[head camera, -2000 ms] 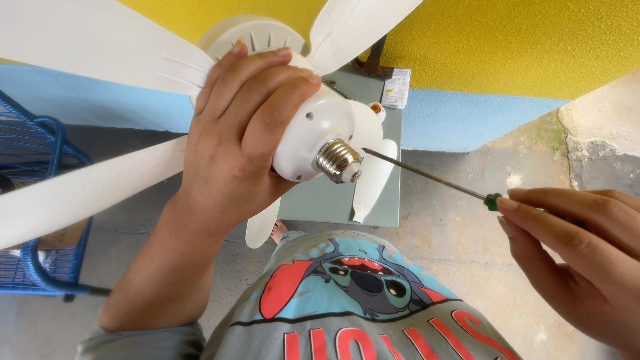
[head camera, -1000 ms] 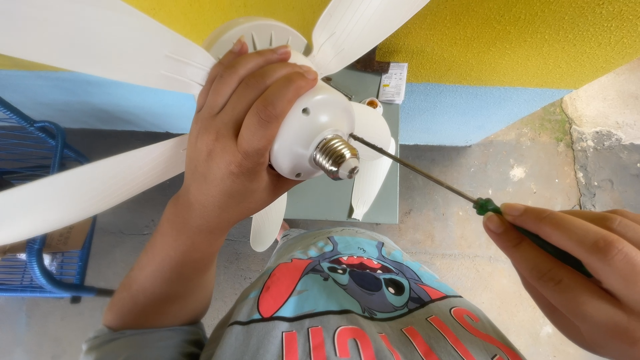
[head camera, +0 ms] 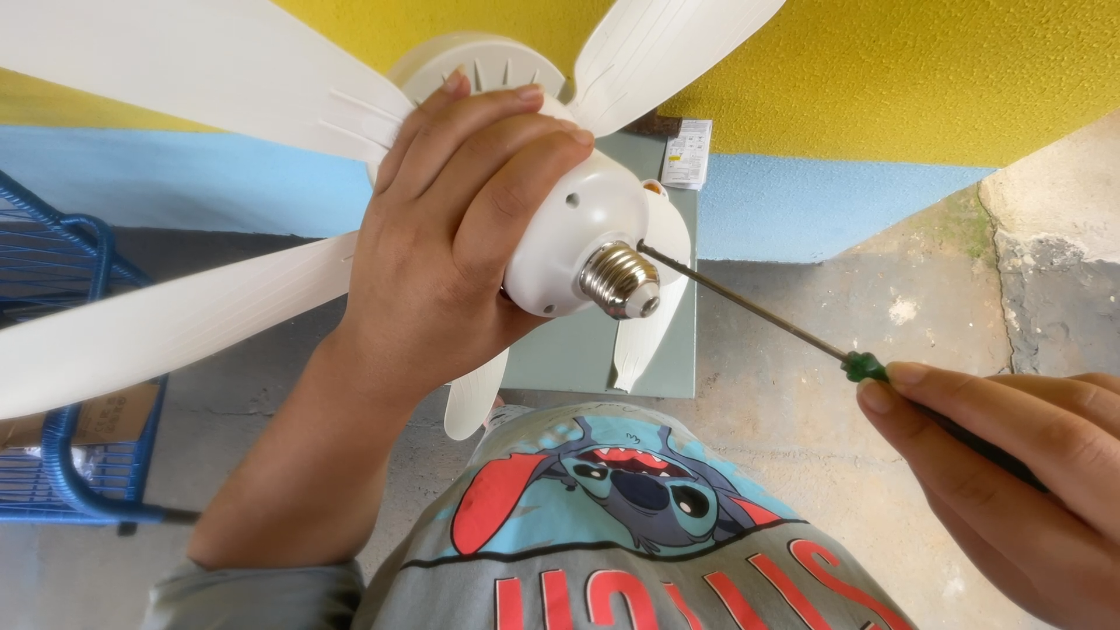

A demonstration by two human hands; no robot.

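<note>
My left hand grips the white plastic housing of a bladed fan by its rounded end. A metal screw base, like that of a light bulb, sticks out of the housing toward the lower right. White fan blades spread out around it. In my right hand is a screwdriver with a green handle, held between thumb and fingers. Its tip meets the housing's rim beside the screw base, at a dark spot; whether a screw is there cannot be told. Small holes show elsewhere in the housing.
Below the fan stands a grey-green table against a yellow and blue wall. A folded printed paper lies at its back edge. On the left is a blue corded chair with a cardboard box on it. Concrete floor lies around.
The screwdriver's tip, apart from the housing two seconds ago, now meets it beside the screw base. My right hand has moved slightly down and left. My left hand keeps its grip.
</note>
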